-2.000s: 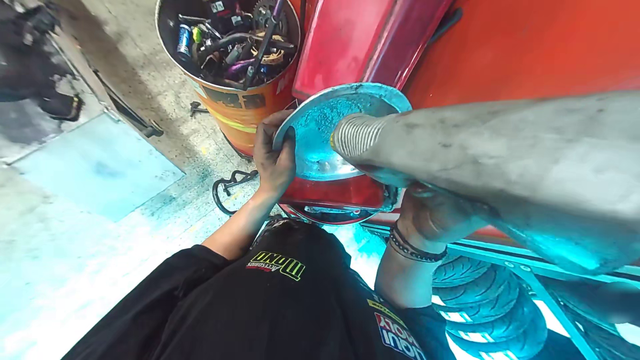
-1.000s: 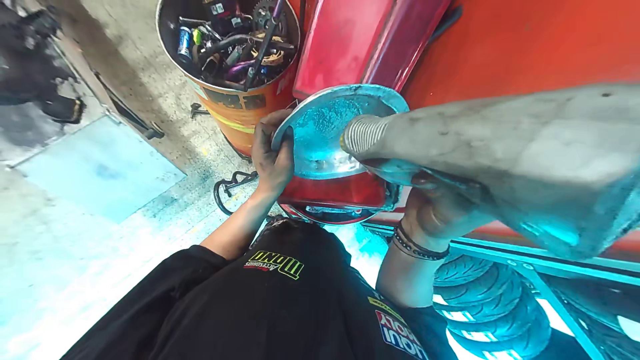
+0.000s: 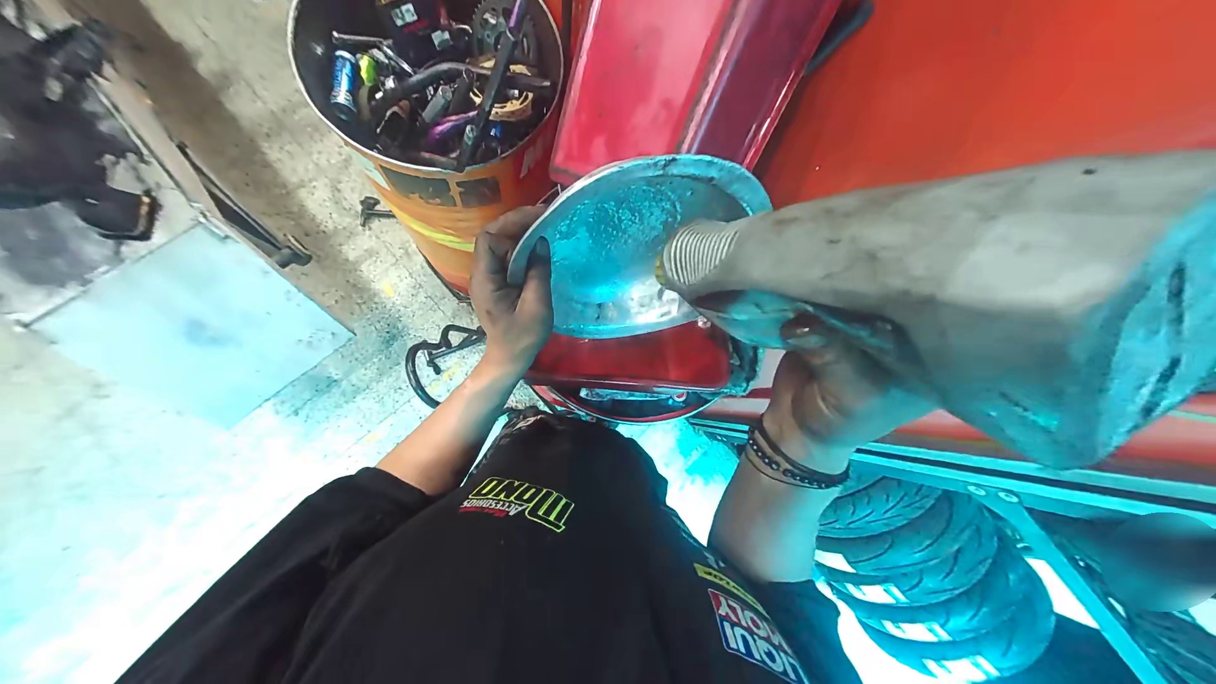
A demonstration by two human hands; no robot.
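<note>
My left hand [image 3: 513, 294] grips the left rim of a round metal bowl or funnel [image 3: 617, 237], which is tilted toward me. A large whitish plastic jug [image 3: 950, 237] lies nearly level, its threaded, uncapped neck [image 3: 703, 255] at the bowl's right side. My right hand [image 3: 841, 385] holds the jug from below, partly hidden by it. Whether liquid leaves the neck cannot be told. A red container [image 3: 627, 363] with an opening is under the bowl.
An orange drum [image 3: 456, 214] full of used parts and cans stands behind on the left. Red panels [image 3: 646, 85] rise behind the bowl. Several stacked tyres [image 3: 950, 560] are at lower right, beside a metal frame [image 3: 1054, 560]. A black bent stand [image 3: 427, 366] is on the floor.
</note>
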